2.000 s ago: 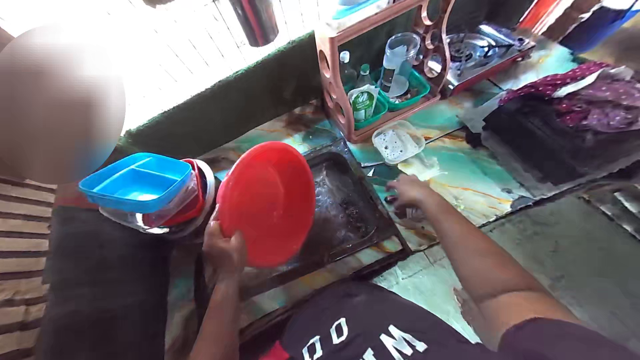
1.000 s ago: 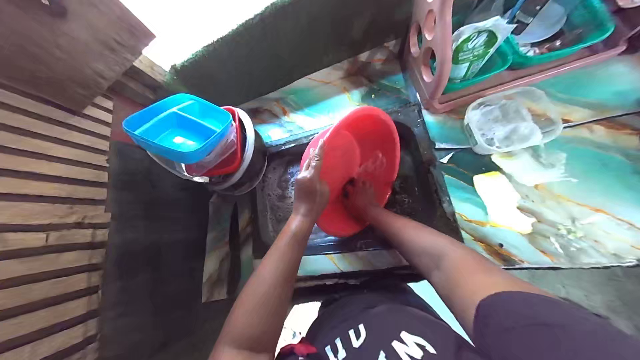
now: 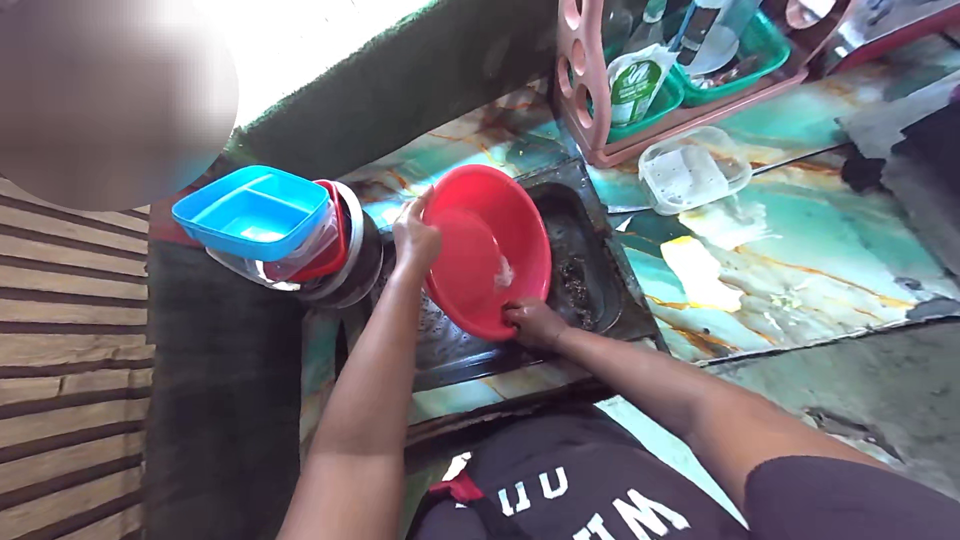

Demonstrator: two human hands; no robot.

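Observation:
A red plastic basin (image 3: 480, 247) is held tilted over a dark, wet sink (image 3: 577, 262), its inside facing up toward me. My left hand (image 3: 417, 236) grips the basin's rim at the upper left; the fingers lie partly behind the edge. At the lower right rim, my right hand (image 3: 534, 321) is closed on the edge, its fingertips inside the basin. A small patch of suds or water shows on the basin's inner surface near that hand.
Left of the sink stands a stack of containers topped by a blue divided tray (image 3: 259, 214). To the right, a clear plastic container (image 3: 694, 171) lies on the marbled counter (image 3: 795, 277), below a pink rack (image 3: 585, 97) holding green baskets. A dark ledge runs behind.
One second ago my right hand was deep inside the basin; now it is at the lower right rim. Two seconds ago that hand was over the counter, away from the basin.

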